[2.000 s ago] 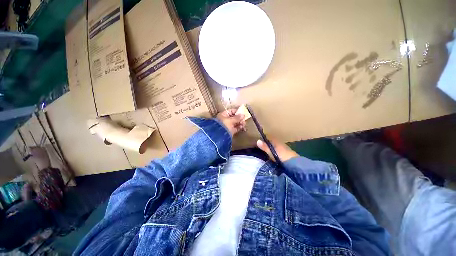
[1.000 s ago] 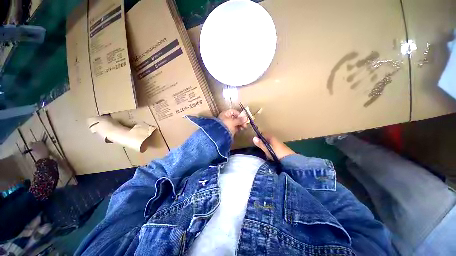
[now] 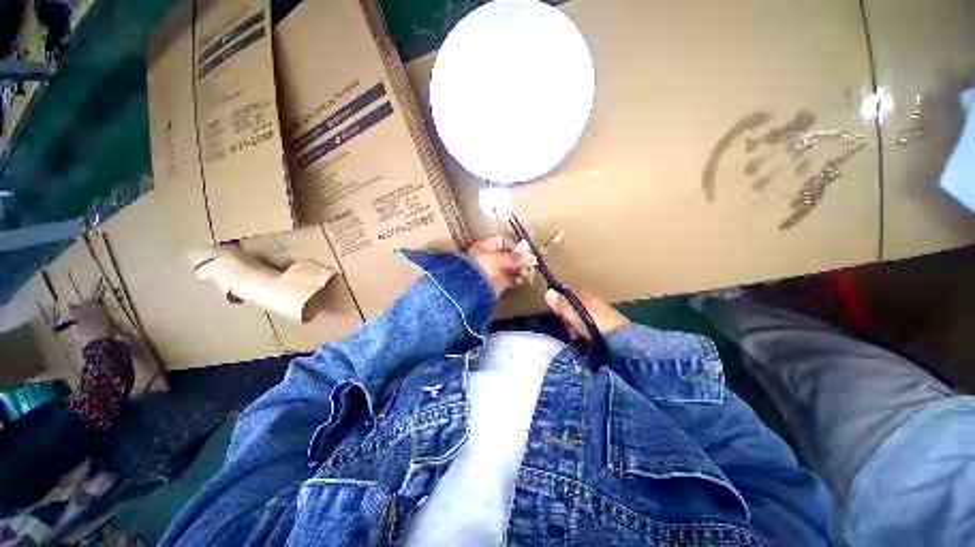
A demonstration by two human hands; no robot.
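My left hand [image 3: 498, 263] pinches a small pale tan piece [image 3: 525, 252] just below the white bowl. My right hand [image 3: 583, 314] holds dark scissors [image 3: 556, 284] by the handles, with the narrow blades pointing up and left, across the piece in my left fingers. A tiny cut bit [image 3: 555, 237] shows beside the blades. The round white bowl [image 3: 511, 91] lies on the cardboard above my hands. The exact edges of the held piece are partly hidden by my fingers.
Printed flat cartons [image 3: 358, 139] are stacked left of the bowl, with another carton [image 3: 230, 118] beside them. A curling tan paper strip [image 3: 262, 280] lies below. Dark smears [image 3: 786, 160] mark the cardboard at right. A person's floral sleeve [image 3: 104, 379] is at far left; another person's grey-blue legs [image 3: 855, 385] are at right.
The held piece looks smaller than two seconds ago, and a tiny bit appeared beside the blades. The scissors' blades and handles have opened wider. The person at far left has moved their arm.
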